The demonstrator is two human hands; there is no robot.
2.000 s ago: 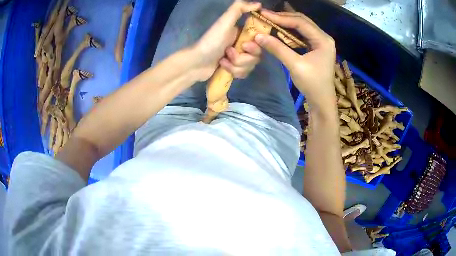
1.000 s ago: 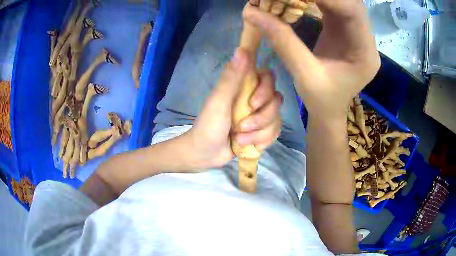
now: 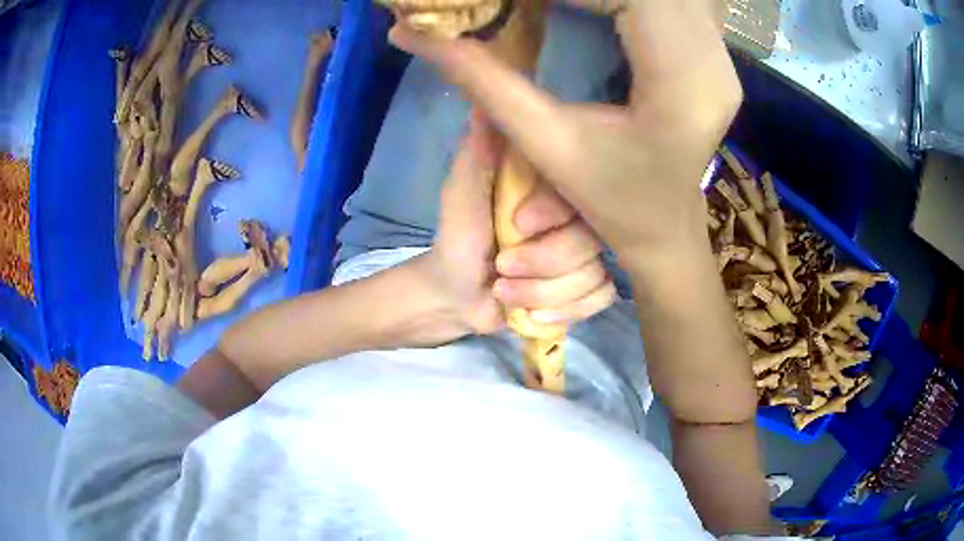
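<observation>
A tan leg-and-foot piece (image 3: 516, 196) stands lengthwise over my lap, its narrow end towards my belly and its foot end near the top edge of the picture. My left hand (image 3: 529, 248) is wrapped around its shaft. My right hand (image 3: 624, 137) is at the foot end, its thumb against the toes, its fingers partly cut off by the top edge. The toes and a brown ribbed edge show at the top. The sole is mostly hidden.
A blue crate (image 3: 317, 159) on the left holds loosely laid leg pieces (image 3: 159, 211). A blue crate (image 3: 886, 306) on the right is heaped with more. A metal-topped bench (image 3: 846, 85) is at the upper right, with a brown cardboard sheet (image 3: 941, 206) beside it.
The foot end has moved up and left to the top edge, and the toes have turned leftwards. My left hand has gone from near the foot to the shaft. My right hand has stayed at the foot end.
</observation>
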